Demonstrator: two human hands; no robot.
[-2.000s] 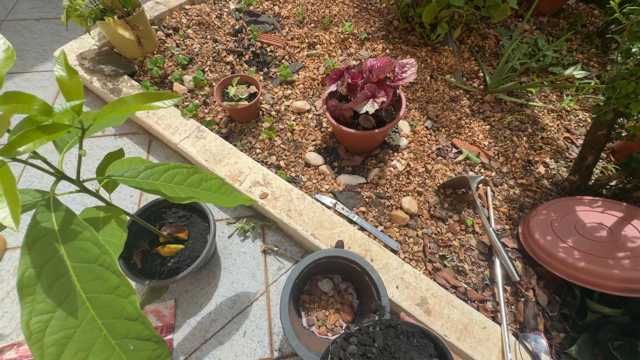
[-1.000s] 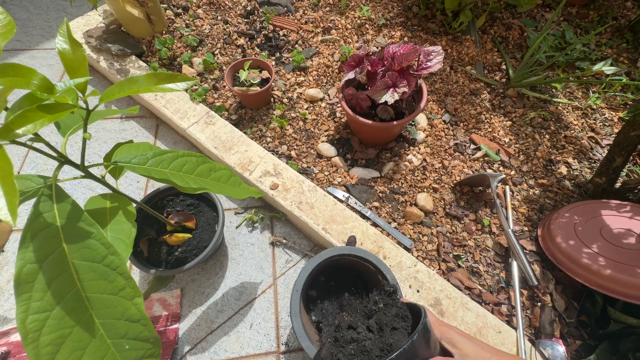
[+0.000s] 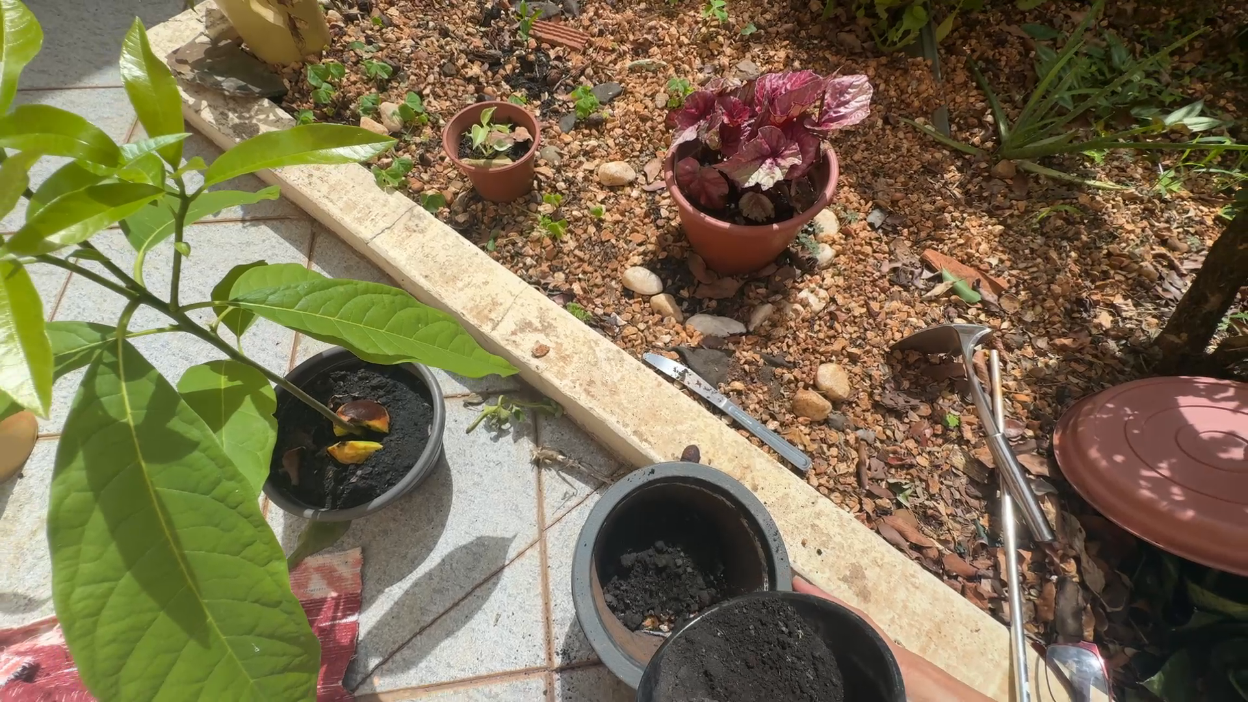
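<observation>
At the lower right, my right hand (image 3: 912, 663) holds a black pot of dark soil (image 3: 756, 653) by its right side; most of the hand is hidden behind the pot. This pot overlaps the near edge of a grey plastic pot (image 3: 591, 585), which stands on the tiles against the stone curb and has dark soil at its bottom. My left hand is out of view. To the left, a broad-leaved young plant (image 3: 161, 448) grows from a split seed (image 3: 361, 417) in another grey pot (image 3: 436, 429) filled with soil.
A stone curb (image 3: 546, 361) crosses diagonally. Beyond it lie a table knife (image 3: 726, 405), a metal hand tool (image 3: 985, 419) and a terracotta-coloured lid (image 3: 1160, 458) on gravel. A red-leaved plant (image 3: 760, 136) and a small potted plant (image 3: 492, 146) stand farther back.
Dark soil now covers much of the pale chips seen earlier in the grey pot. The black pot tipped over it a second ago is now more level, with my hand still at its side.
</observation>
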